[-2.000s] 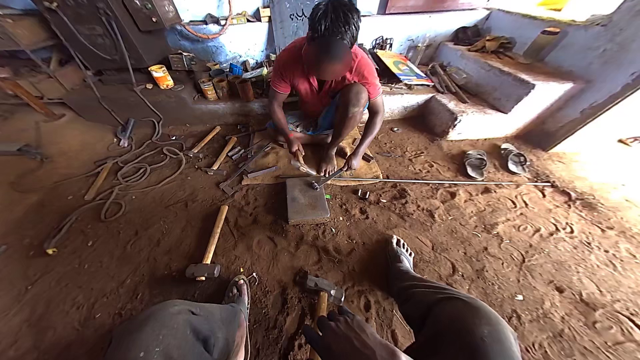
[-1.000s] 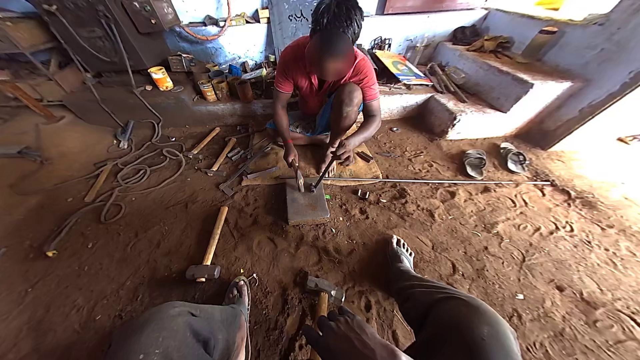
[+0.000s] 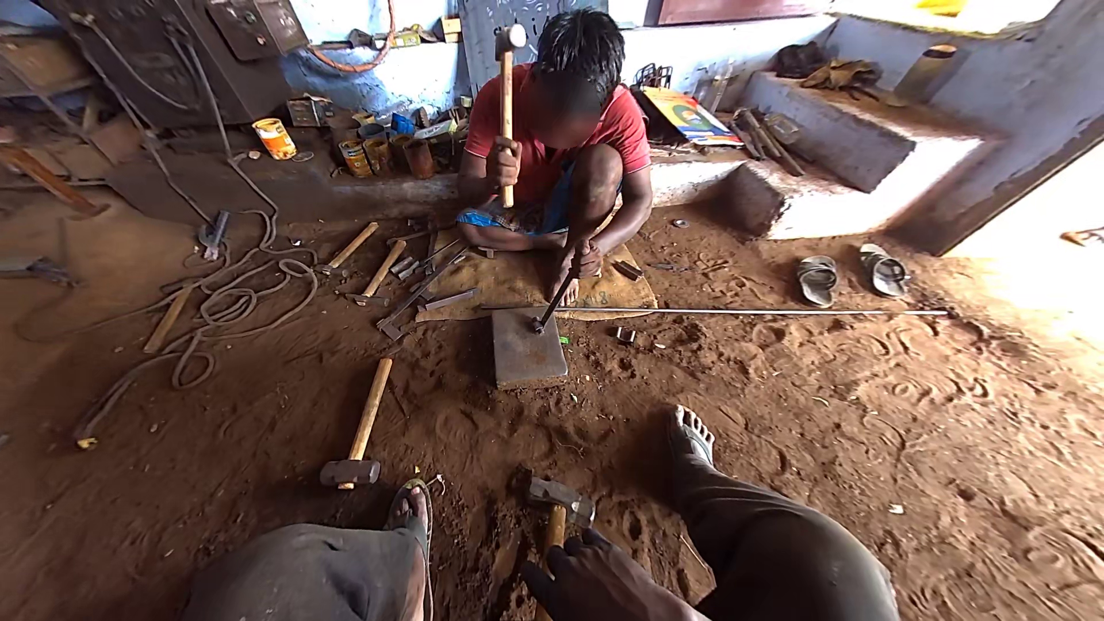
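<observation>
My right hand (image 3: 595,573) rests on the wooden handle of a sledgehammer (image 3: 561,502), whose steel head lies on the dirt between my feet; whether the fingers grip it is hard to tell. My left hand is out of view. Another sledgehammer (image 3: 349,473) lies near my left foot. Across from me a seated person in a red shirt (image 3: 552,112) holds a hammer (image 3: 507,103) raised in one hand. Their other hand holds dark tongs or a bar (image 3: 556,297), its lower end on a square metal plate (image 3: 528,358) on the ground.
A long thin metal rod (image 3: 776,311) lies across the dirt, right of the plate. Hammers, including one (image 3: 379,272), and metal pieces lie by a sack (image 3: 457,280). Coiled rope or cable (image 3: 241,302) spreads at the left. Sandals (image 3: 818,280) lie near the concrete steps (image 3: 828,129).
The co-worker's hammer has gone from low over the plate up to head height. Their other hand stays low with the dark tool. My right hand has not plainly moved.
</observation>
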